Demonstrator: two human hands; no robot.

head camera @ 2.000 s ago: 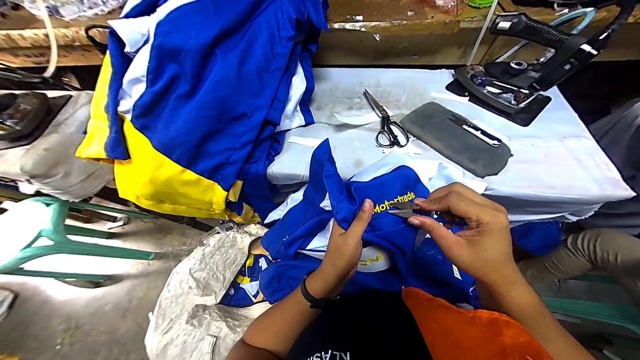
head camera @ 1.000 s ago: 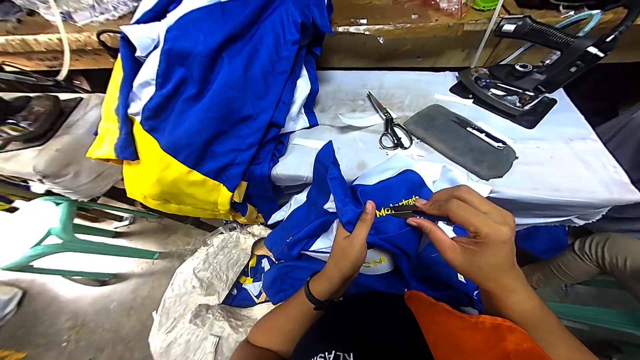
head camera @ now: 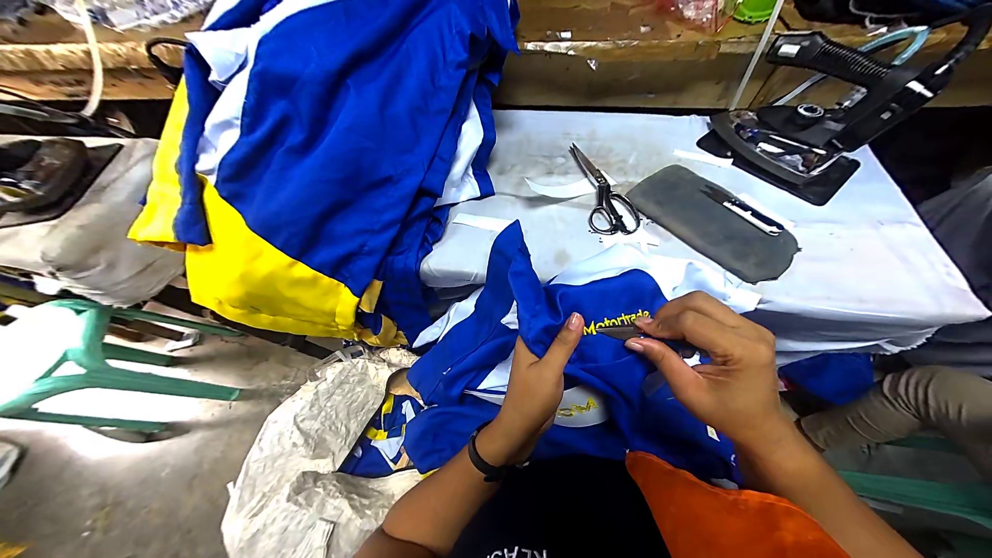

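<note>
A blue and white garment with yellow embroidered lettering lies over my lap and the edge of the white-covered table. My left hand grips its blue cloth, thumb on top just left of the lettering. Between the thumb and fingers of my right hand is a small pointed metal tool, probably thread snips, its tip lying over the embroidery. Black-handled scissors rest on the table beyond the garment. A dark grey pad to their right carries a slim tool.
An electric iron stands on a black rest at the back right. Blue, yellow and white garments hang at the left. Below are a pale sack of cloth scraps and a green stool. A person's leg is at the right.
</note>
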